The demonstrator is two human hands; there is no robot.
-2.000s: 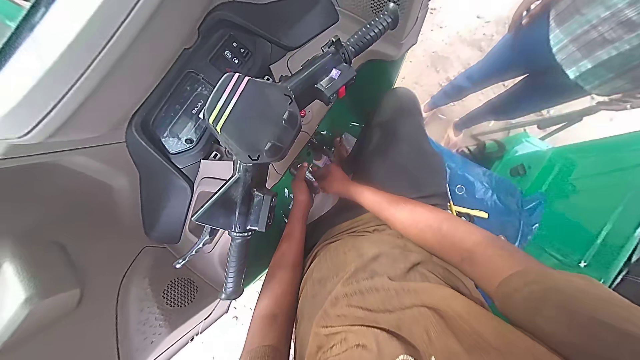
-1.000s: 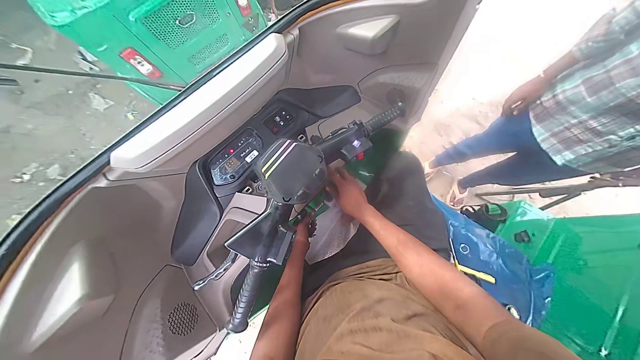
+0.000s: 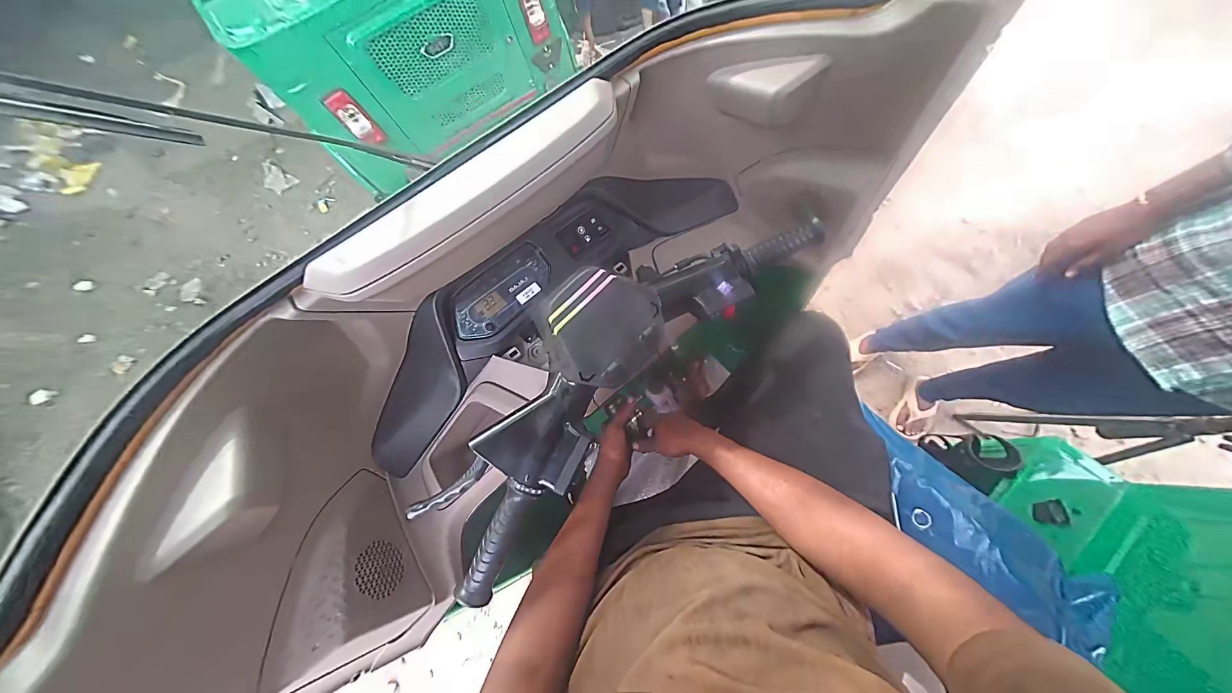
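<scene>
My left hand (image 3: 617, 433) and my right hand (image 3: 674, 433) are close together below the handlebar's black centre cover (image 3: 604, 327), low between my knees. Both touch something small there, partly pale, which I cannot make out. The cover and shadow hide part of the fingers. The left handlebar grip (image 3: 496, 549) and the right handlebar grip (image 3: 784, 245) are free of my hands. Beyond the handlebar is the dashboard (image 3: 502, 294) with a lit display.
A person in a checked shirt (image 3: 1169, 298) and jeans stands at the right. Beside my leg lies a blue plastic cover (image 3: 982, 539) next to a green body panel (image 3: 1145, 568). Past the windscreen stands a green three-wheeler (image 3: 433, 67).
My right hand has come down from beside the handlebar's centre to sit beside my left hand. The view has shifted between frames.
</scene>
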